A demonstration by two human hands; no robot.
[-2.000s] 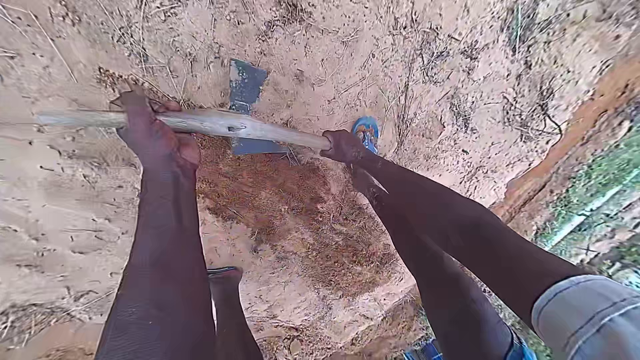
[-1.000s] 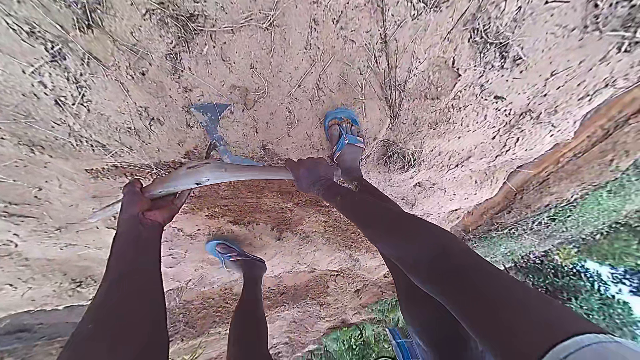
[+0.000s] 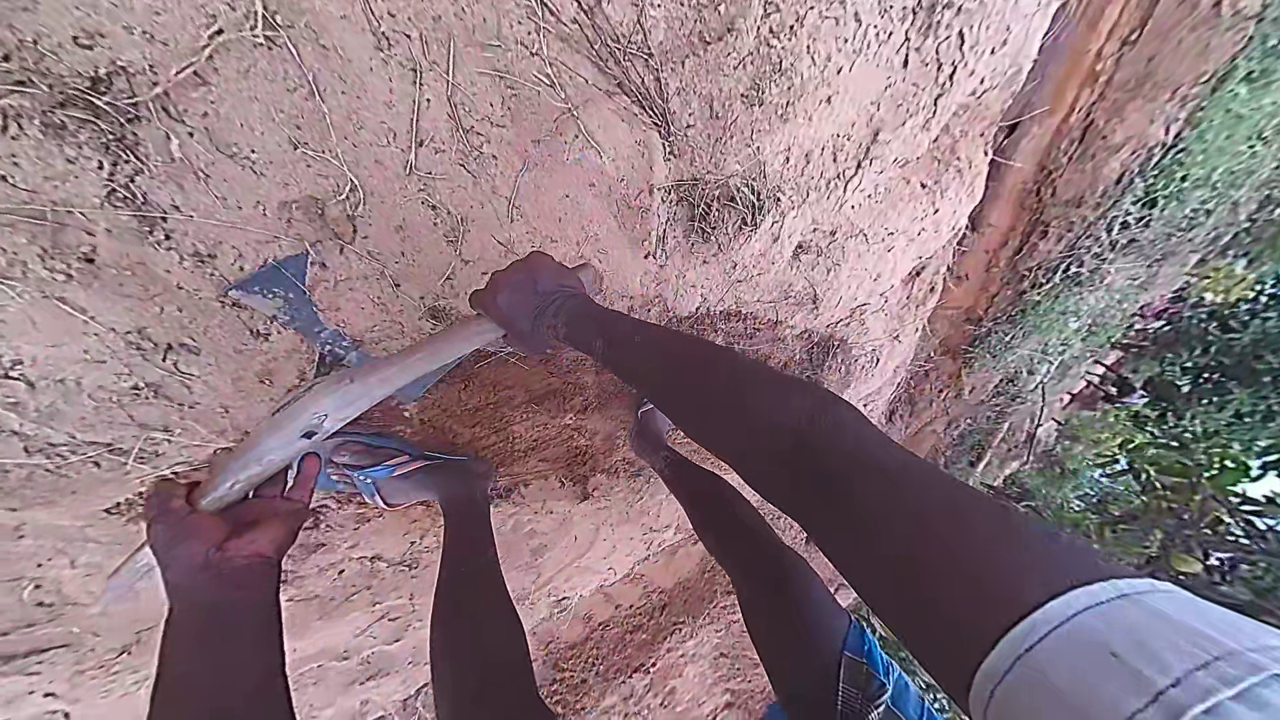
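A digging tool like a mattock, with a curved pale wooden handle [image 3: 350, 395] and a grey metal head [image 3: 290, 300], slants across the left half of the view. My left hand [image 3: 225, 530], palm up, holds the handle's lower left part just below a dark hole in the wood. Knuckles up, my right hand [image 3: 530, 300] grips it near its upper right end. The flared blade lies over the soil beyond the handle; part of the head is hidden behind the wood. Whether the metal touches the ground I cannot tell.
My sandalled left foot [image 3: 390, 470] is close below the handle, beside loosened reddish soil [image 3: 540, 420]. My right foot [image 3: 652, 425] stands further right. Dry twigs and roots [image 3: 630, 80] lie ahead. An earth ledge [image 3: 1010, 190] and green plants [image 3: 1170, 430] are at right.
The handle has gone from nearly level to a steeper slant, its right-hand end higher. My right foot, beyond the right hand a second ago, is now below it. Both hands stay on the handle.
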